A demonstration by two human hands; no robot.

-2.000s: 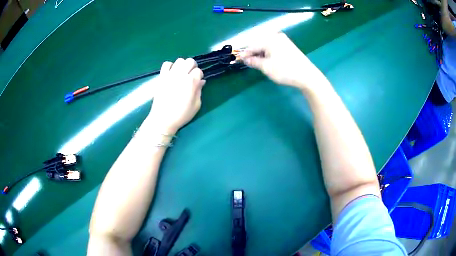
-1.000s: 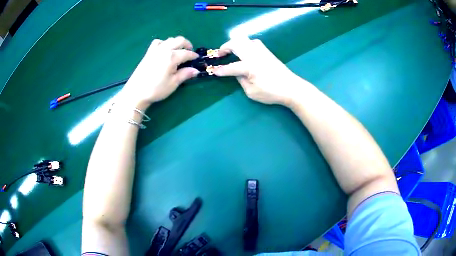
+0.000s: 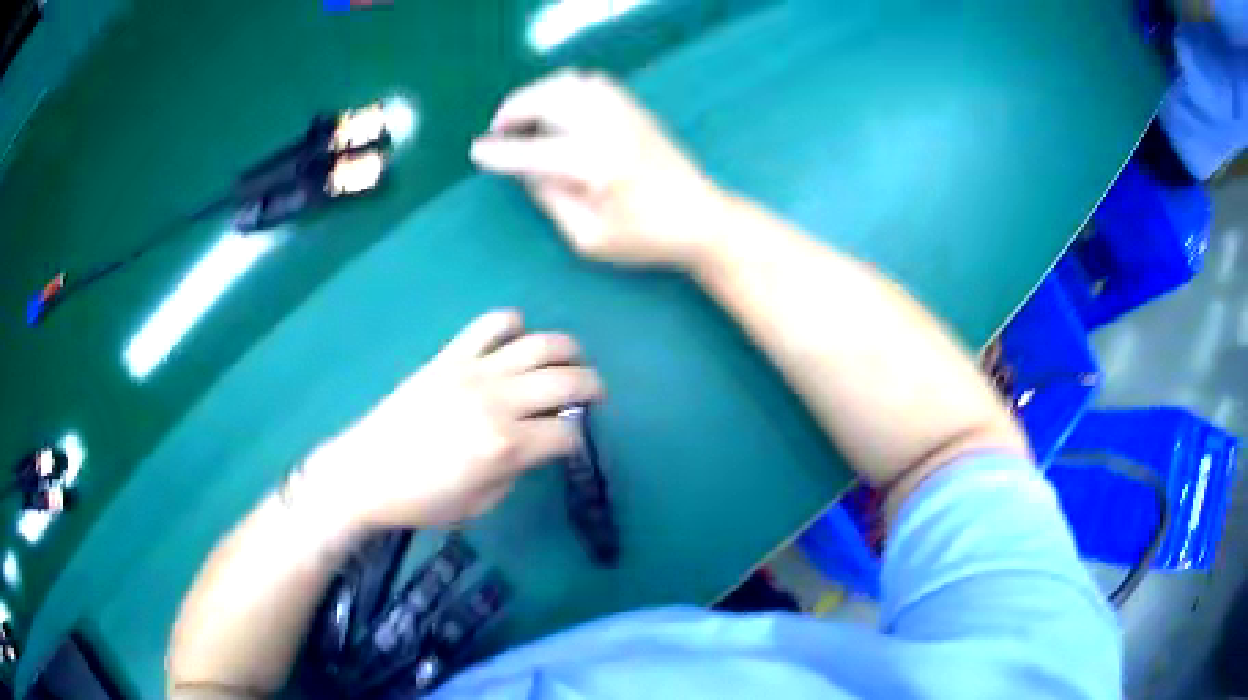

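My left hand point(image 3: 472, 424) is closed around the upper end of a narrow black plastic shell point(image 3: 591, 499), which tilts over the lighter green worktop. My right hand point(image 3: 589, 171) is above the green surface, blurred, with thumb and fingertips close together around a small dark spot; whether it holds anything cannot be told. A partly assembled end point(image 3: 294, 178) with two bright metal tips lies on the dark green strip, untouched. Its black cable point(image 3: 151, 250) runs to a blue connector point(image 3: 45, 298) with an orange band.
Several loose black shells point(image 3: 411, 615) lie near my left forearm. Another metal-tipped end point(image 3: 45, 479) lies at the far left, above a black flat item point(image 3: 75, 673). Blue bins or stools point(image 3: 1143, 486) stand below the table at right. Another person's light blue sleeve point(image 3: 1211, 89) shows at upper right.
Both hands have let go of the cable assembly, which lies further left in view. My left hand has come down and taken hold of the lone shell. My right hand has drawn away.
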